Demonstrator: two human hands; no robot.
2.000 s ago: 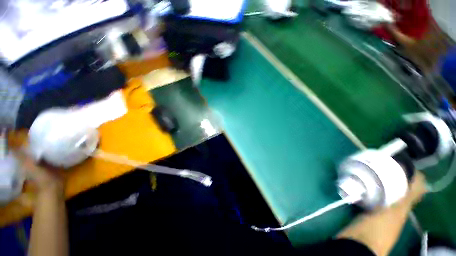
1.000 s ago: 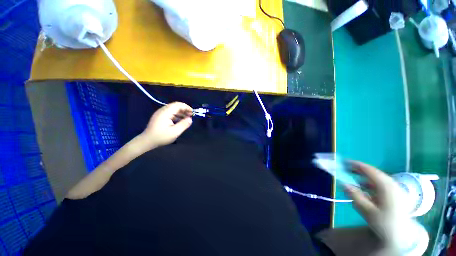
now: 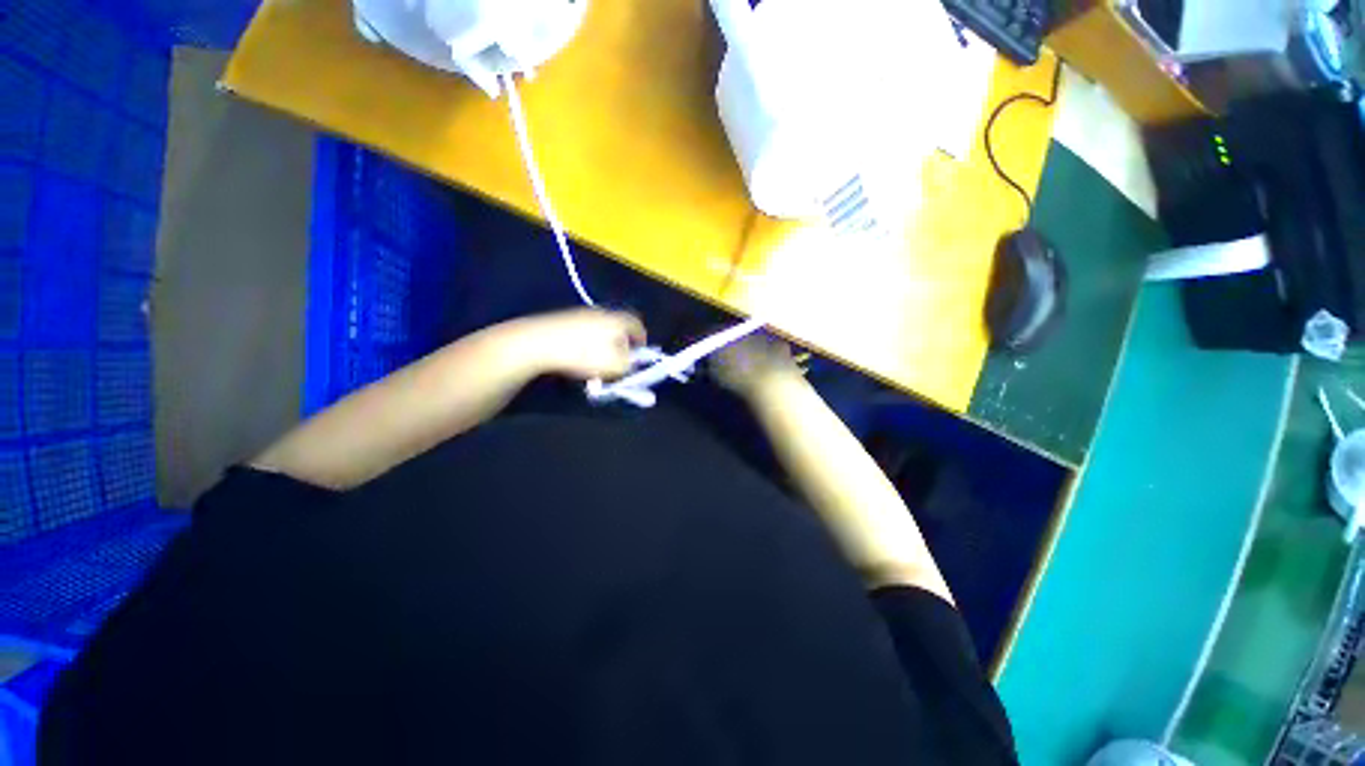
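Observation:
A white dome camera housing [image 3: 472, 21] sits on the orange desktop [image 3: 659, 165] at the top, cut off by the frame edge. Its white cable [image 3: 542, 195] runs down over the desk's front edge to my left hand [image 3: 602, 343]. My left hand is closed around the cable end, with white connectors [image 3: 632, 392] beside its fingers. My right hand [image 3: 753, 359] is just right of it, under the desk edge, blurred and partly dark; its fingers cannot be made out. A second white cable [image 3: 716, 344] passes between the hands from the desk edge.
A second white housing [image 3: 794, 135] lies on the desk. A black mouse [image 3: 1027, 290] and a black box [image 3: 1272, 210] with green lights and a white strip [image 3: 1210, 259] are at right. A green work surface [image 3: 1183, 494] runs along the right, a blue crate [image 3: 367, 270] stands left.
My right hand has moved from the green surface at right to beside my left hand at the desk edge. The view has turned and shifted. My left hand still holds the cable end.

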